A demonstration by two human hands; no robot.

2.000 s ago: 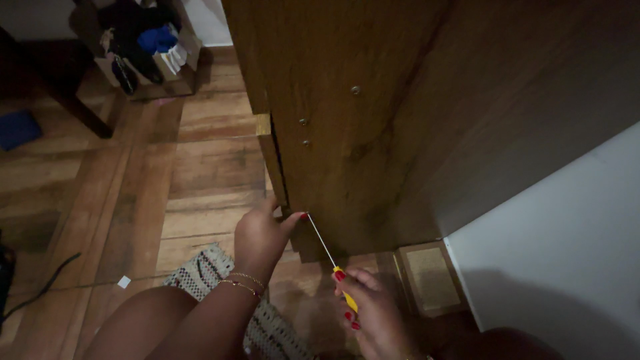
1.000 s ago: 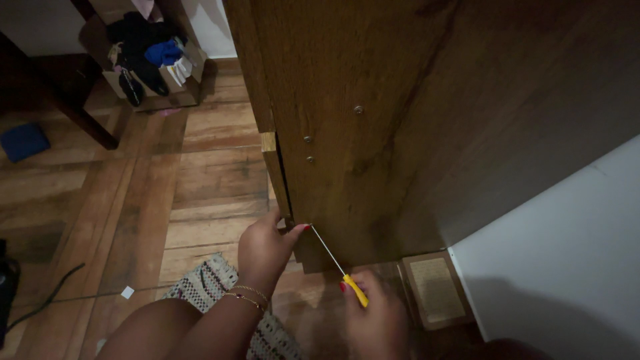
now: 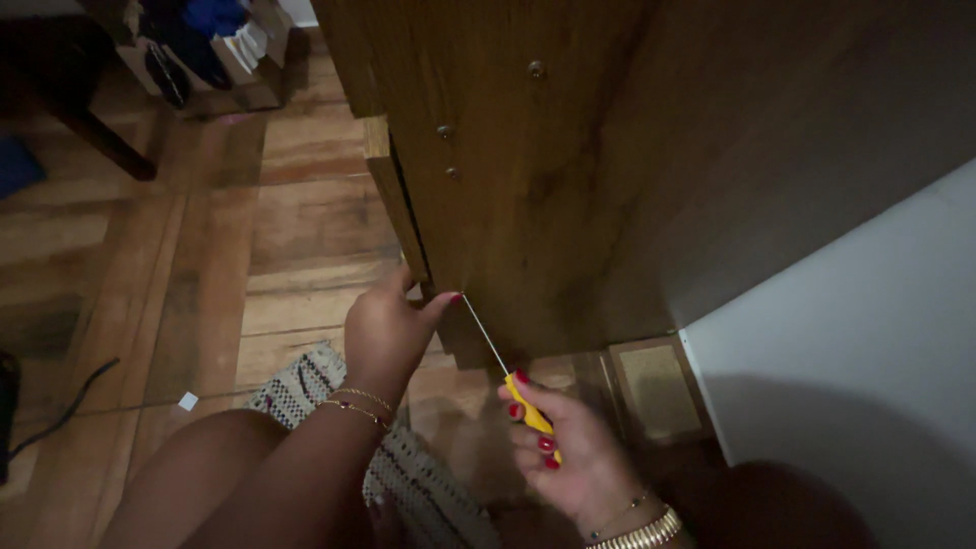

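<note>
My right hand (image 3: 568, 450) is closed around the yellow handle of a screwdriver (image 3: 532, 408). Its thin metal shaft slants up and left, with the tip at the lower side panel of a wooden piece of furniture (image 3: 610, 191). My left hand (image 3: 389, 328) is at the panel's lower left edge, the thumb beside the screwdriver tip and the fingers around the edge of a protruding wooden front (image 3: 396, 198). Whatever lies under the tip is too small to tell. Several screw heads, one of them a screw (image 3: 537, 69) near the top, show higher on the panel.
A pale wall (image 3: 854, 343) stands at the right, beside a framed floor piece (image 3: 657, 389). A woven rug (image 3: 419, 473) lies beneath my left arm. At the upper left are a cardboard box (image 3: 252, 88) of clothes and a dark furniture leg (image 3: 114, 145). A black cable (image 3: 72, 408) lies at the left.
My right hand's fingers have shifted on the screwdriver handle and now wrap along it with the nails showing. My left hand remains at the panel edge.
</note>
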